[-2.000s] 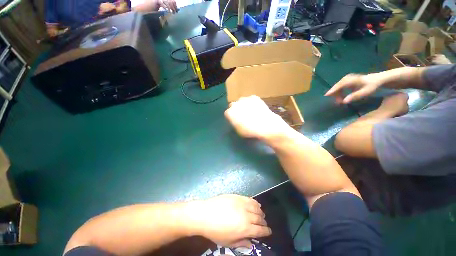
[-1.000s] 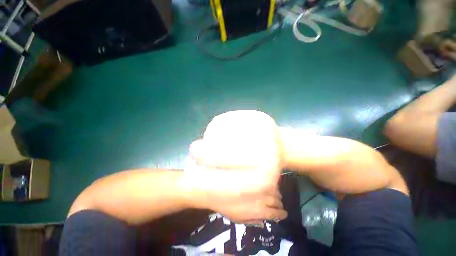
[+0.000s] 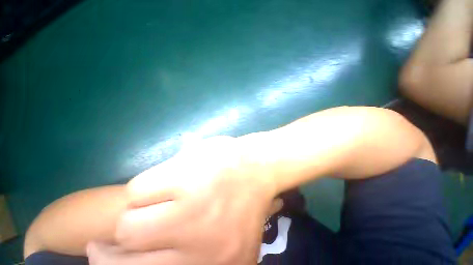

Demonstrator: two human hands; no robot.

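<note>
My right hand [image 3: 192, 207] is large and overexposed at the lower centre. It lies across my left forearm, with its fingers bent and close together. Its palm is hidden, and no held object shows. My left hand [image 3: 278, 205] is almost wholly hidden behind my right hand; only what look like fingertips show beside my right wrist. My left forearm comes in from the lower left. Both arms are at the near edge of the green bench top [image 3: 155, 77], over my dark clothing.
Another person's bare bent arm [image 3: 441, 77] is at the upper right. A brown cardboard piece [image 3: 6, 222] is cut off at the lower left edge. A dark object [image 3: 31, 20] is at the upper left, blurred. Glare streaks cross the bench.
My right hand left the open box, came back over my left hand, and is now further left and closer to the camera. The view has tipped down, and the box has left it.
</note>
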